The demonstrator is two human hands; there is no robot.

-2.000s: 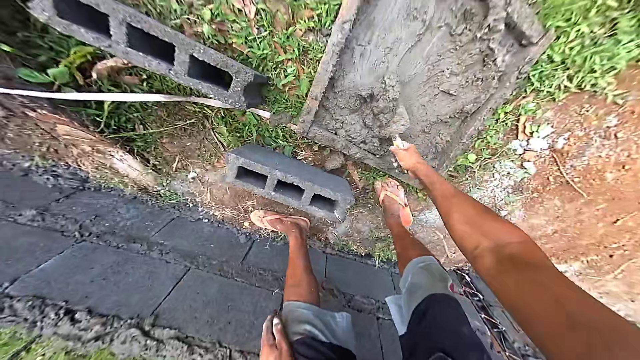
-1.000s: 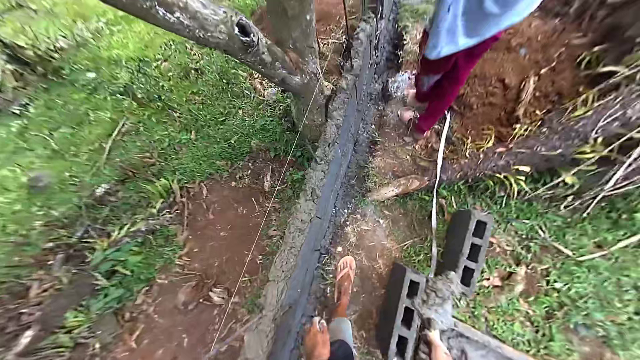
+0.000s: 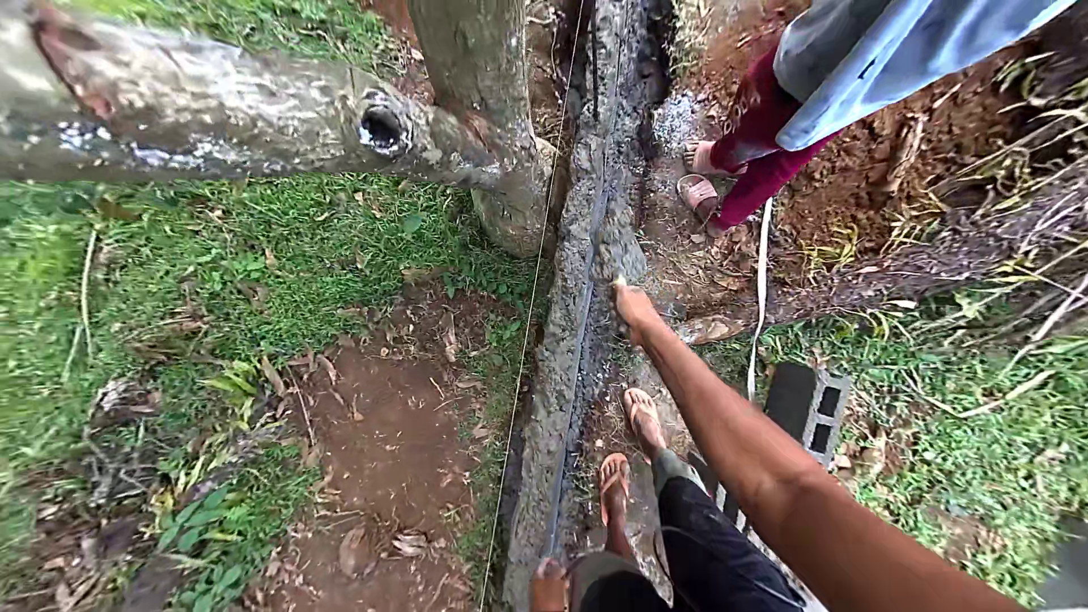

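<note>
My right hand (image 3: 633, 308) is closed on the pale handle of a trowel (image 3: 622, 253), whose blade carries grey mortar and lies over the right side of the mortar-covered block wall (image 3: 568, 340). My left hand (image 3: 549, 585) is at the bottom edge, low over the wall's near end, partly cut off; whether it grips anything cannot be made out. A taut string line (image 3: 520, 374) runs along the left side of the wall.
A tree trunk (image 3: 489, 76) with a thick limb (image 3: 221, 102) stands at the wall's left. Another person (image 3: 765, 153) stands at upper right. A pale strap (image 3: 759, 297), a hollow concrete block (image 3: 816, 408) and a log (image 3: 918, 272) lie on the right.
The view has swung to the wall and tree. My right hand, over the mortar board two seconds ago and near the hollow blocks one second ago, is now beside the wall with mortar on the trowel.
</note>
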